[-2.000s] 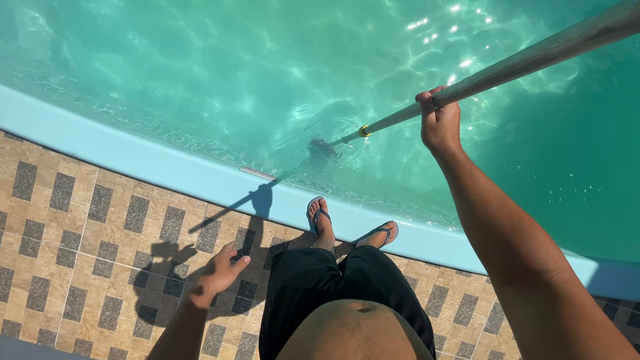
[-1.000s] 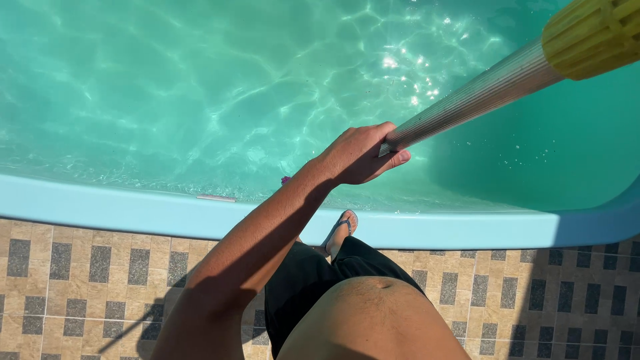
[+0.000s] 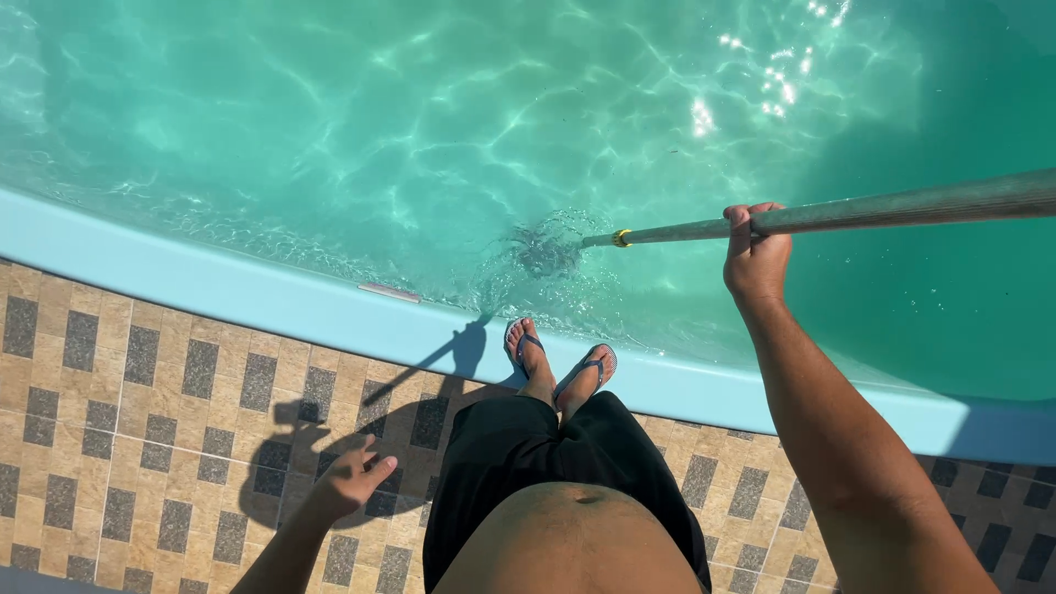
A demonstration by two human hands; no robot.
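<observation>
My right hand [image 3: 757, 252] is closed around a long ribbed pole [image 3: 907, 205] that slants over the swimming pool's water. Toward its lower end the pole carries a yellow collar [image 3: 621, 238]. That end enters the water just beyond my feet, amid splashes and ripples [image 3: 546, 247], and whatever is on it cannot be made out. At the lower left my left hand [image 3: 355, 480] hangs above the tiled deck, fingers apart, holding nothing.
I stand in flip-flops [image 3: 528, 346] on the light blue pool rim [image 3: 206, 289]. Tan and grey patterned tiles [image 3: 165, 437] lie behind it, crossed by my shadow. A narrow strip [image 3: 389, 292] sits along the rim's inner edge. Shade darkens the water at right.
One second ago an arm from the left reached across to the pole, with a thick yellow fitting at upper right. Now my left hand is off the pole, and its lower end splashes near my feet.
</observation>
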